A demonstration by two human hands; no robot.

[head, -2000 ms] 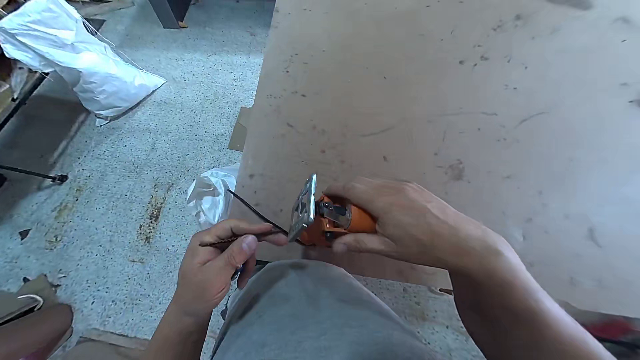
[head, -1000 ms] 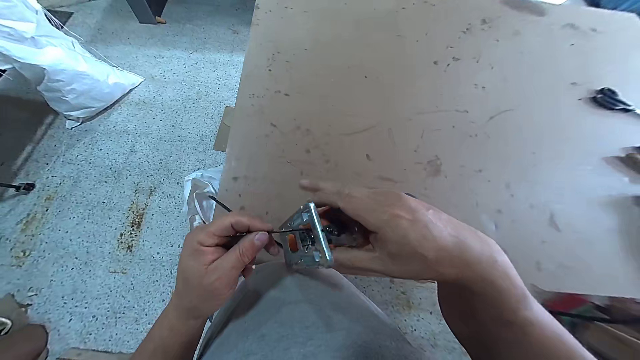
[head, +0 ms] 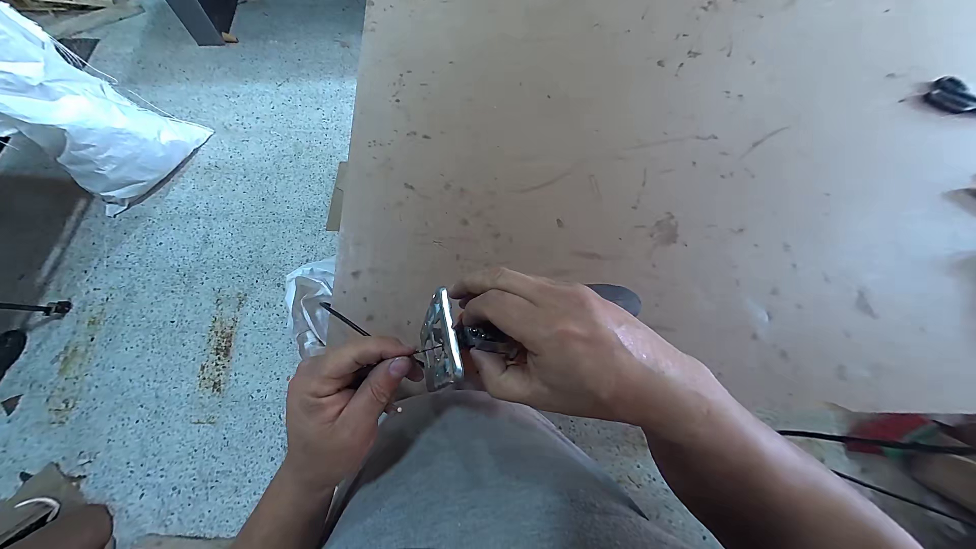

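My right hand (head: 564,343) grips a power tool, apparently a jigsaw, whose metal base plate (head: 444,339) faces left and stands nearly upright. Its body is mostly hidden behind my fingers. My left hand (head: 347,404) pinches a thin dark piece, perhaps a blade or wire, with its tip at the opening of the base plate. A dark thin rod or cord (head: 345,319) sticks out up and left from behind my left fingers. Both hands are above my lap, by the near edge of the table.
The scratched, stained table (head: 579,175) fills the right side. A black object (head: 950,96) lies at its far right. A white sack (head: 99,130) is at left, and white plastic (head: 311,301) hangs beside the table. Dark cables (head: 862,439) run at lower right.
The tool has turned in my right hand, so its orange body no longer shows. My left hand has brought the thin piece to the base plate. The view has shifted right.
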